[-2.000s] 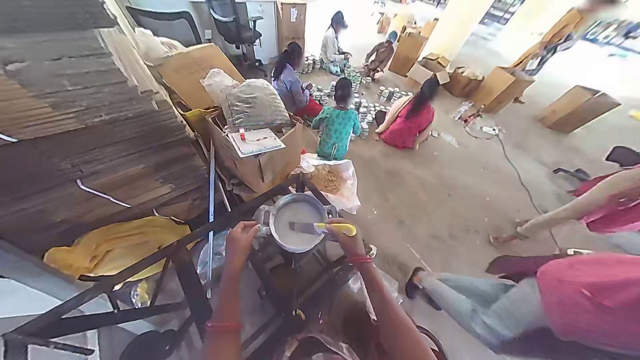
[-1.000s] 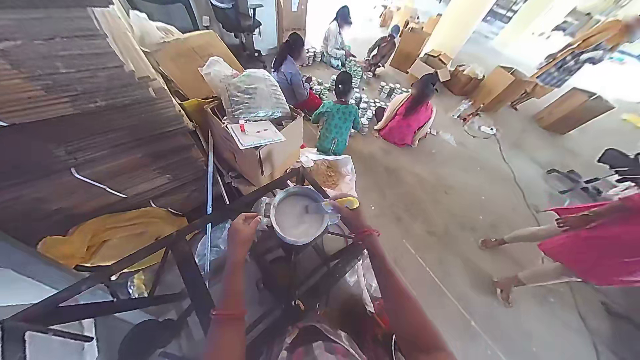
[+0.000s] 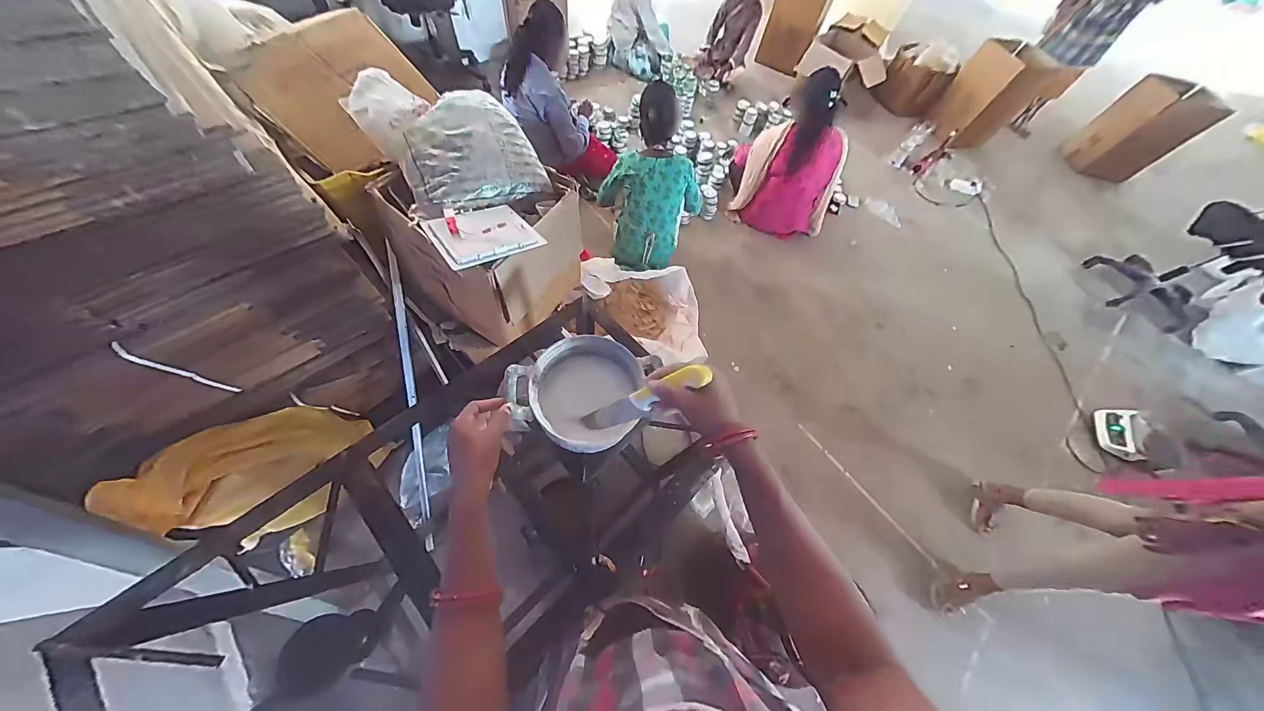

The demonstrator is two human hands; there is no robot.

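Note:
A round metal pot (image 3: pixel 585 390) with two side handles rests on a dark metal frame (image 3: pixel 390 513), partly filled with a pale greyish liquid. My left hand (image 3: pixel 480 434) has its fingers closed on the pot's left handle. In my right hand (image 3: pixel 699 403) is a flat-bladed tool (image 3: pixel 632 404), a knife or a spatula, with a yellow and white handle. Its blade points left and down over the liquid, near the pot's right side; whether the tip touches the liquid I cannot tell. Just beyond the pot lies a white sack (image 3: pixel 671 306) with brown flaky material in it.
An open carton (image 3: pixel 464 286) holds bags and a clipboard (image 3: pixel 484 237) on the left, beside stacked brown sheets (image 3: pixel 148 247). Several people sit among jars or tins (image 3: pixel 706 168) ahead. A person's legs (image 3: pixel 1047 563) and a digital scale (image 3: pixel 1120 434) are on the right; a cable (image 3: pixel 1017 267) crosses the floor.
The blade in my right hand has swung from lying level across the pot to slanting down and left. The person in pink on the right has shifted position. My left hand stays at the handle.

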